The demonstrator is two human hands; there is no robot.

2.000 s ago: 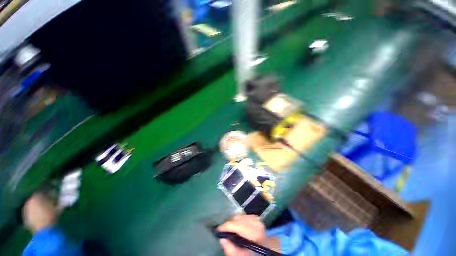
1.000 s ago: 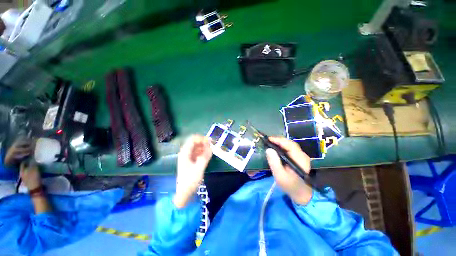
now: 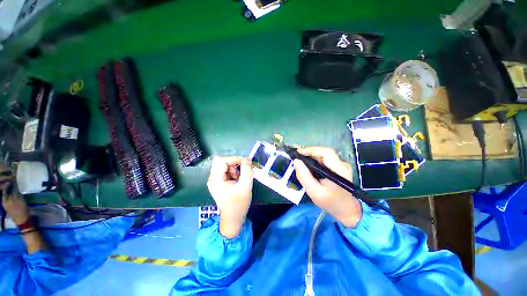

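Observation:
A white holder strip (image 3: 276, 181) with dark LCD display modules (image 3: 281, 164) lies tilted at the bench's front edge, between my hands. My right hand (image 3: 329, 180) holds the black soldering iron (image 3: 330, 176) like a pen, its front end pointing to the upper left over the strip's upper edge; the tip is hard to make out. My right fingers cover the strip's right part. My left hand (image 3: 230, 184) is at the strip's left end, thumb and fingers pinched around a tiny dark piece (image 3: 236, 169), too small to identify.
Waiting display strips (image 3: 377, 151) overlap at right. Behind are a clear round tub (image 3: 409, 85), a black pouch or tray (image 3: 333, 65) and the soldering station (image 3: 484, 75) on a tan board (image 3: 462, 136). Dark red-flecked bundles (image 3: 180, 125) and black equipment (image 3: 56, 139) lie left, beside another person's arm (image 3: 23, 215).
The view has steadied and shifted. Since a second ago, my left hand has come in closer to the strip's left end, and my right hand lies further over its right part.

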